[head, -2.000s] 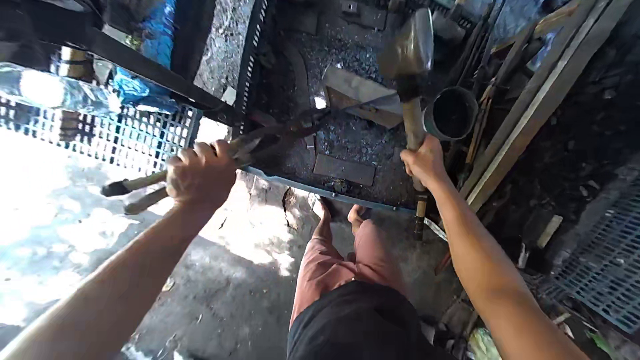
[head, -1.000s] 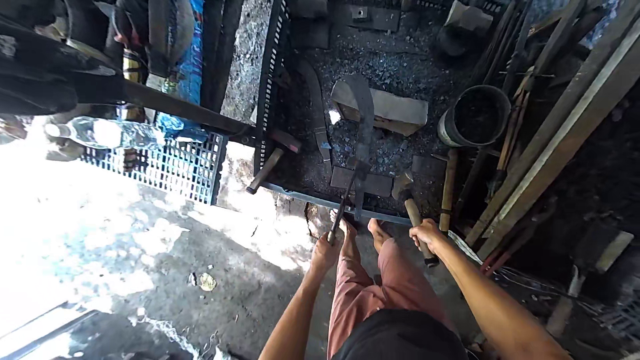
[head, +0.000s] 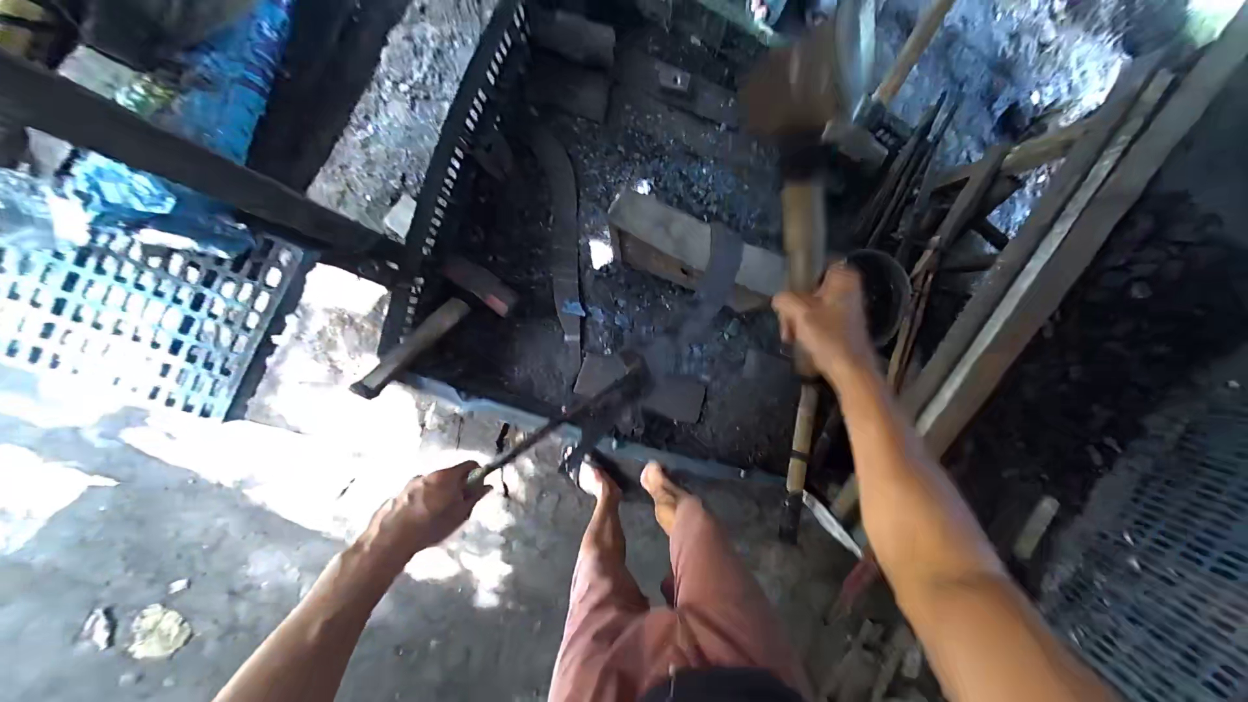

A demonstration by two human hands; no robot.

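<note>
My left hand (head: 434, 507) is closed on the handles of long metal tongs (head: 546, 429), whose far end reaches over the tray near a dark metal plate. A blurred, curved metal blade (head: 717, 268) extends from the tongs' end across a rectangular block (head: 673, 234). My right hand (head: 824, 317) grips the wooden handle of a raised hammer (head: 795, 93); its large head is blurred by motion. Another hammer (head: 478, 283) lies at the tray's left side, its handle over the edge. Between it and the block lies a curved metal strip (head: 561, 214).
The dark tray (head: 444, 166) has a slotted left wall. A round bucket (head: 882, 292) stands behind my right wrist. Long wooden beams (head: 1053, 263) lean at the right. Plastic crates (head: 146, 322) sit at the far left and lower right. My bare feet are at the tray's near edge.
My right hand has raised the hammer from low beside the tray. My left hand, with the tongs, now lies further out to the left. The view has shifted.
</note>
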